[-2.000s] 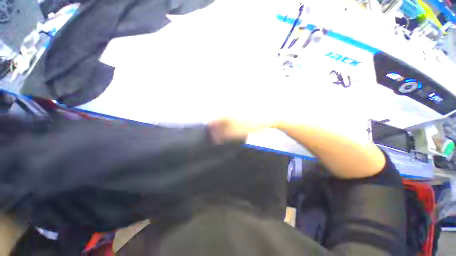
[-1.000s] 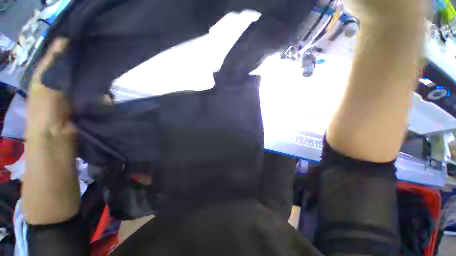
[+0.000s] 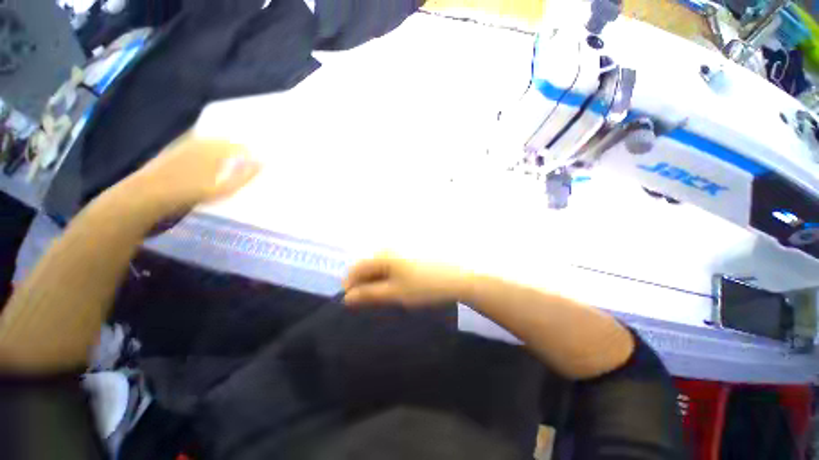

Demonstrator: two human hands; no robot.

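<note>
A black cloth (image 3: 260, 359) lies over my lap, its upper edge reaching the table's front edge. My right hand (image 3: 391, 280) is at that edge with curled fingers touching the cloth's top; whether they grip it is unclear. My left hand (image 3: 220, 171) is over the left part of the white table (image 3: 377, 162), between the lap cloth and another dark cloth (image 3: 233, 63) at the back left. Its fingers are washed out by glare, and nothing is clearly seen in them. The white sewing machine (image 3: 575, 99) stands right of both hands.
A ruler scale (image 3: 269, 250) runs along the table's front edge. A dark rectangular insert (image 3: 754, 308) is at the table's right. A red basket (image 3: 700, 409) with black pieces is below it. The machine's control panel (image 3: 790, 216) is at the right rim.
The black cloth raised before me a second ago is down, on my lap and at the back left. My right hand has come down from the machine; my left has moved right over the table.
</note>
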